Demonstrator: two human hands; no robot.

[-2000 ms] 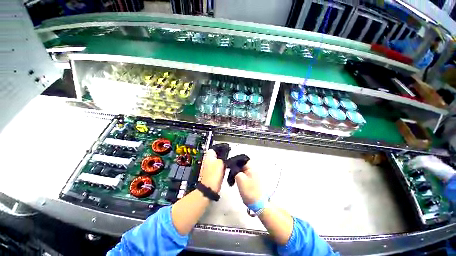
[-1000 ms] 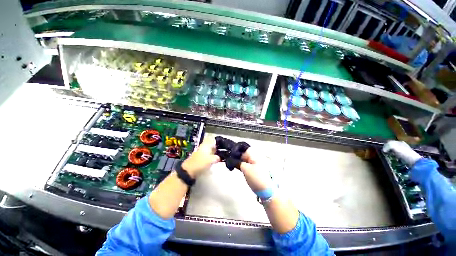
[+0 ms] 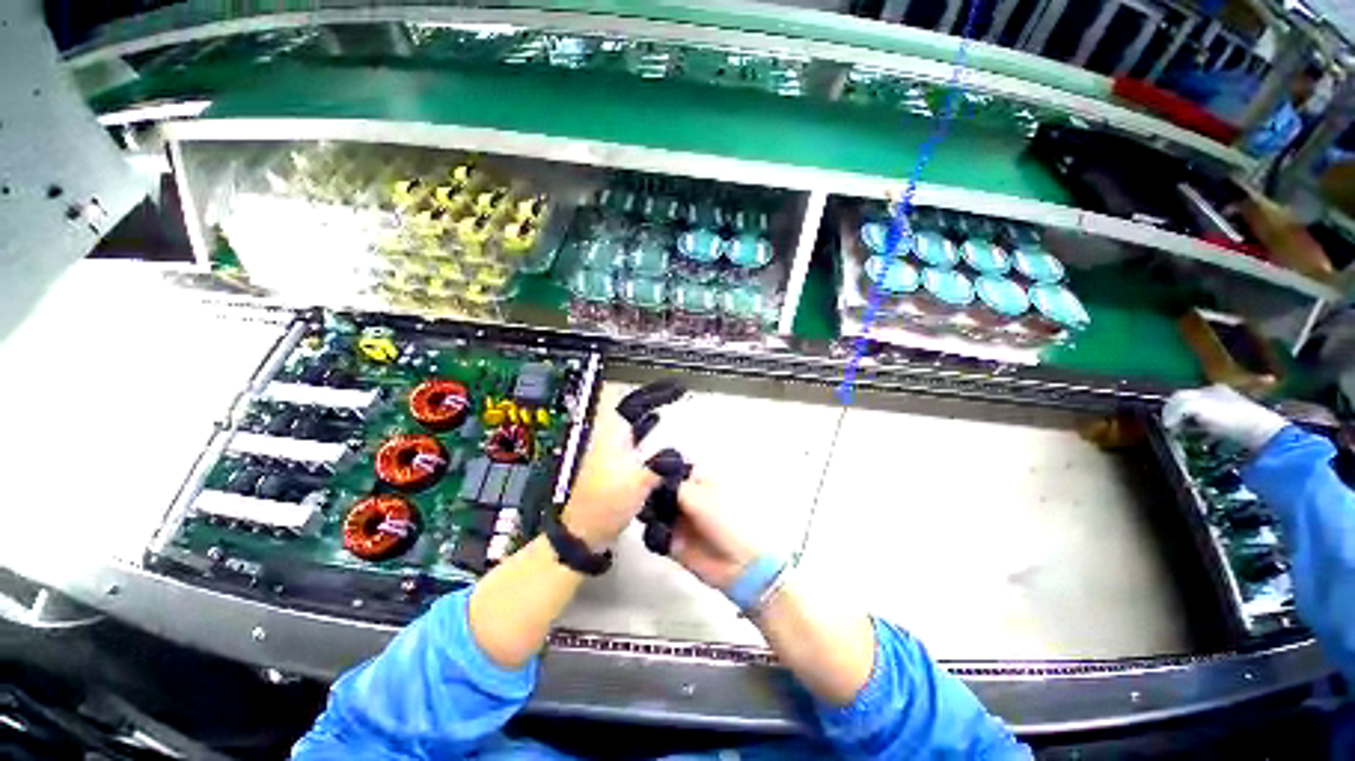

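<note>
My left hand (image 3: 612, 464), with black fingertip covers and a black wristband, is over the whitish surface right of the green circuit board (image 3: 330, 509). Its fingers are spread and no part shows in it. My right hand (image 3: 699, 532), with black fingertips and a light blue wrist strap, touches the left hand's lower covered digit; whether it grips it is unclear. The board lies in a black carrier (image 3: 583, 431) and bears three orange-copper rings in a column, a smaller ring (image 3: 508, 443), white bars and grey blocks. Neither hand touches the board.
Shelf trays hold yellow-topped parts (image 3: 461, 238), teal-topped parts (image 3: 669, 275) and pale-blue-topped round parts (image 3: 973, 283). A blue cord (image 3: 899, 223) hangs ahead. At right, another person's gloved hand (image 3: 1222, 416) is at a second board (image 3: 1256, 543). Metal rails (image 3: 892, 677) edge the near side.
My hands first moved left with the view and touched more closely; now the left hand's upper fingers stand apart from the right hand. The neighbour's gloved hand has moved to the upper edge of their board.
</note>
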